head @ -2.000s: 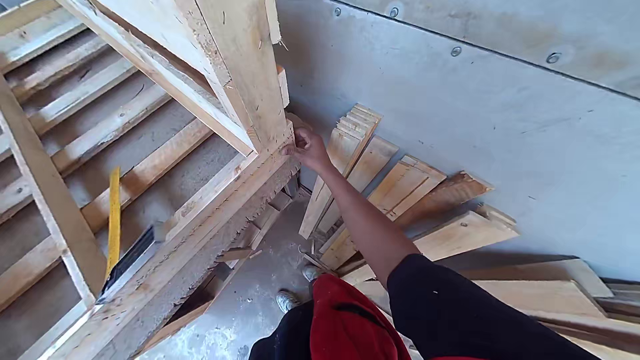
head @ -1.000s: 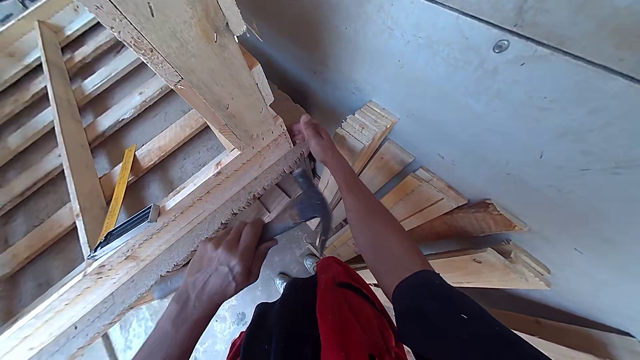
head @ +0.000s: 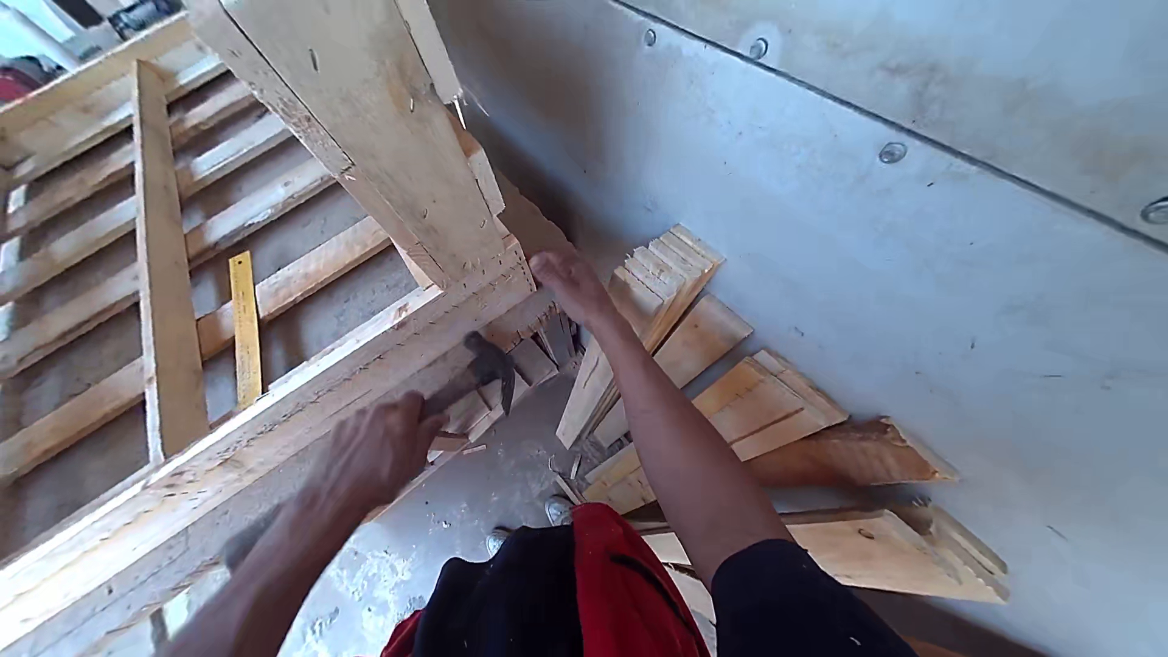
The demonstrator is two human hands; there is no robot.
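Observation:
My left hand grips the handle of a claw hammer, whose metal head lies over the side of the long wooden beam. The handle's lower end shows past my wrist. My right hand is at the beam's far end, fingers bent against the wood below a wide upright board; whether they pinch something small is hidden. A yellow rule leans inside the slatted wooden frame, left of the beam.
Several stacks of cut boards lean by the grey panel wall with its round fixings, right of my right arm. Wood offcuts lie on the concrete floor near my shoes. Splintered wood hangs from the upright board's edge.
My left hand, out of view two seconds ago, came in with the hammer; the hammer head has since moved up onto the beam's side. The dark metal piece by the yellow rule no longer shows.

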